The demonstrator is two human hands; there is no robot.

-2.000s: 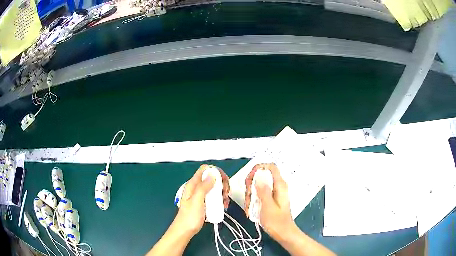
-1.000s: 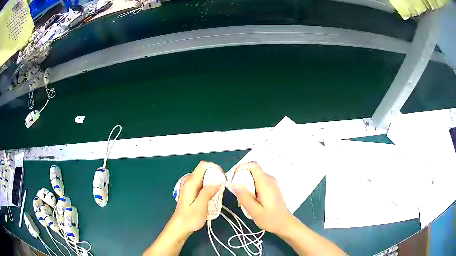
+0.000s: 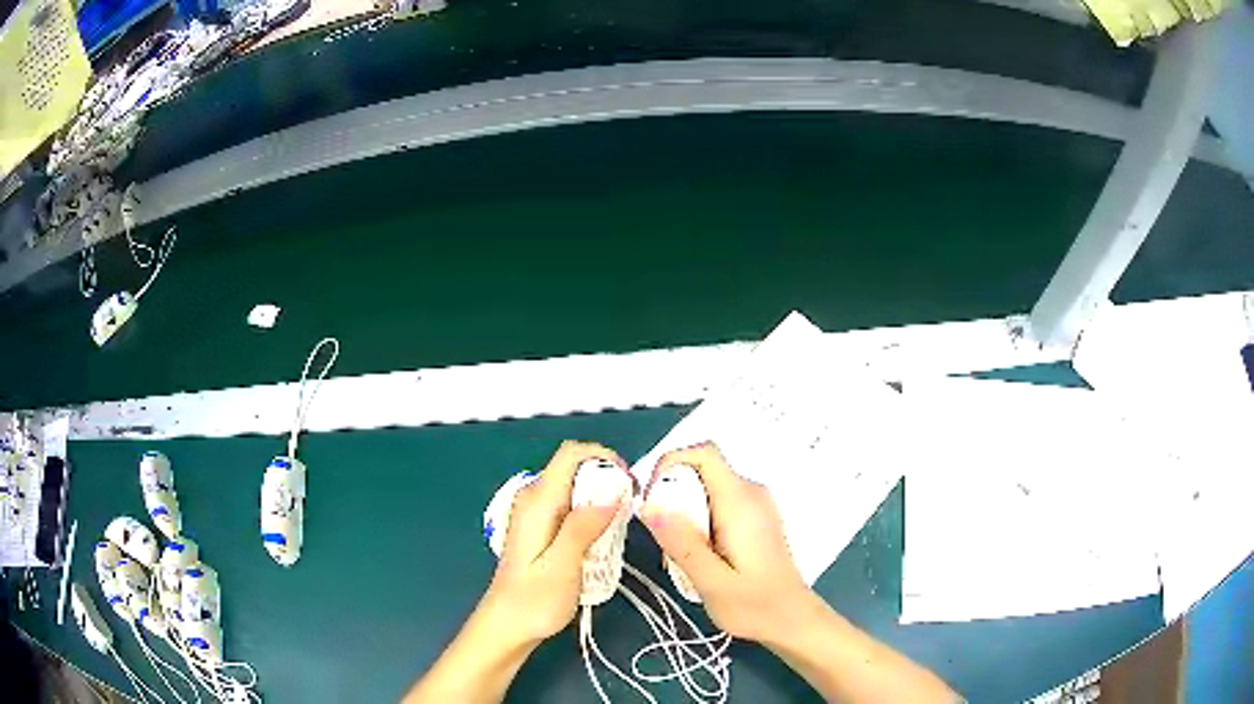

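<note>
My left hand [image 3: 546, 557] is closed around a white elongated unit [image 3: 601, 557], thumb on its upper face. My right hand [image 3: 726, 550] is closed around another white unit [image 3: 684, 512], close beside the first. Thin white cords [image 3: 667, 646] hang below both units. Another white piece with blue marks [image 3: 508, 512] lies on the bench, partly hidden behind my left hand. A single unit [image 3: 283, 510] lies to the left with its loop over the pale rail. A pile of waiting units [image 3: 165, 578] with blue bands lies at the left bench edge.
A green belt [image 3: 619, 248] runs beyond the pale rail [image 3: 495, 393], carrying a corded unit [image 3: 113, 318] and a small white scrap [image 3: 264, 316]. A tilted paper sheet [image 3: 805, 426] lies beyond my hands, with record sheets [image 3: 1025, 509] at right. A grey post [image 3: 1121, 220] stands back right.
My hands have come closer together, each still holding a unit. On the belt, the small scrap has appeared and shifted right, and the corded unit has also moved right.
</note>
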